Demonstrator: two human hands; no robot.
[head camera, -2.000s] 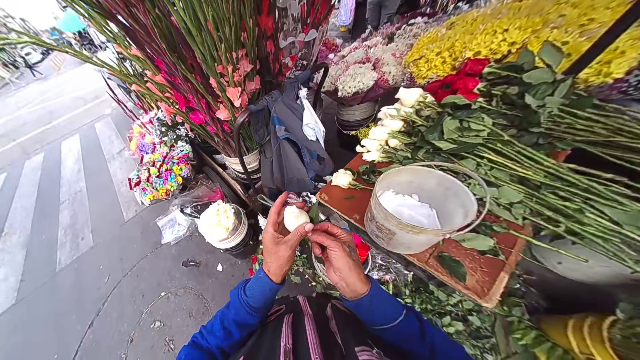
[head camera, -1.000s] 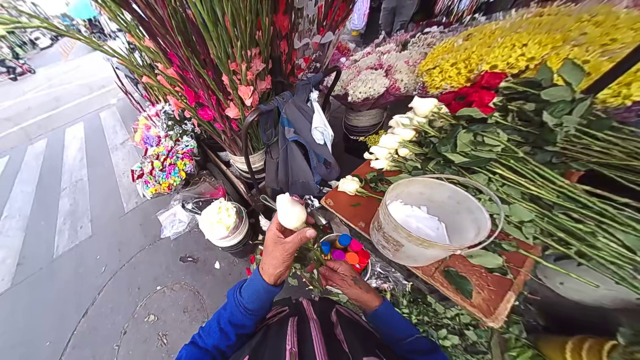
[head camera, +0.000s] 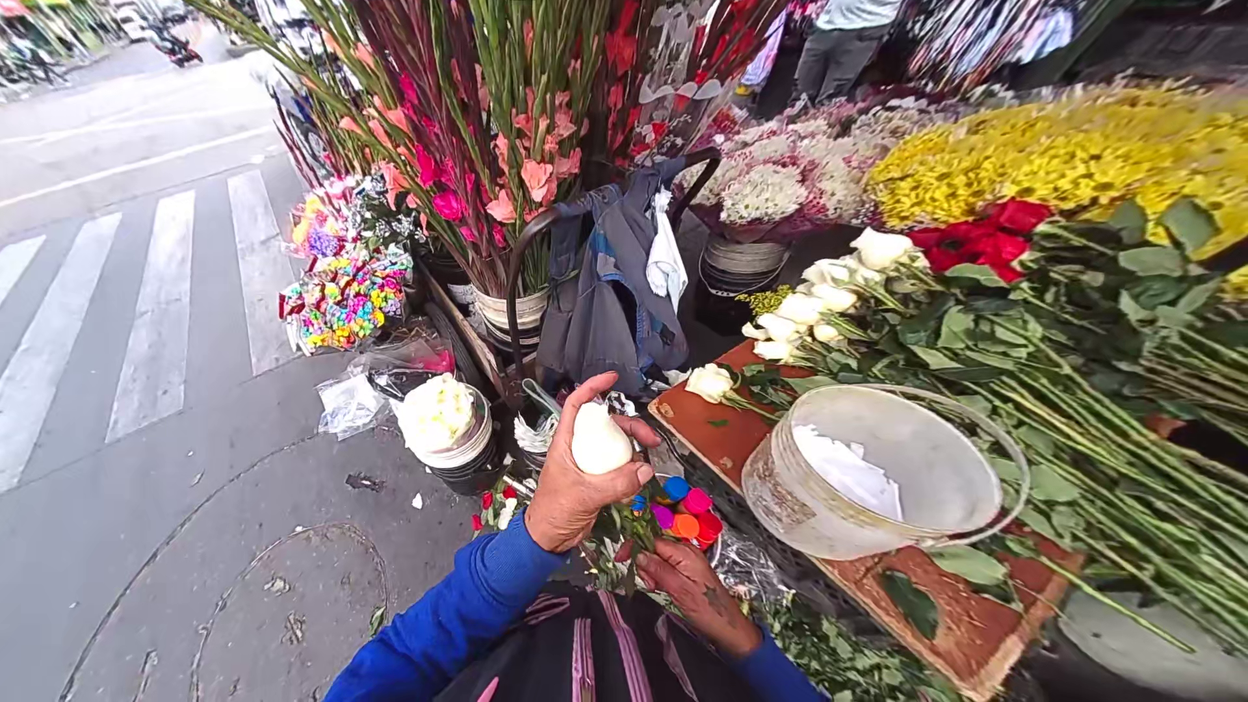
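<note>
A white rose bloom (head camera: 600, 441) sits between the thumb and curled fingers of my left hand (head camera: 575, 487). Below it, my right hand (head camera: 687, 585) has its fingers closed around a green leafy stem (head camera: 639, 526), lower down near my body. Whether that stem belongs to the rose in my left hand is partly hidden by the fingers. Just behind my right hand, a container holds round caps (head camera: 685, 526) in blue, purple, pink, orange and red. A single white rose (head camera: 711, 382) lies on the board's near left corner.
A reddish board (head camera: 717, 444) carries a translucent plastic bucket (head camera: 877, 468) with white paper inside. White roses (head camera: 799, 310), red roses (head camera: 985, 239) and long stems lie behind it. To the left are a bucket of white petals (head camera: 439, 414) and gladioli (head camera: 526, 166); a jacket (head camera: 614, 283) hangs ahead.
Two seconds ago both hands were together at the rose. My right hand has since moved down and away from the bloom, and the coloured caps have come into view.
</note>
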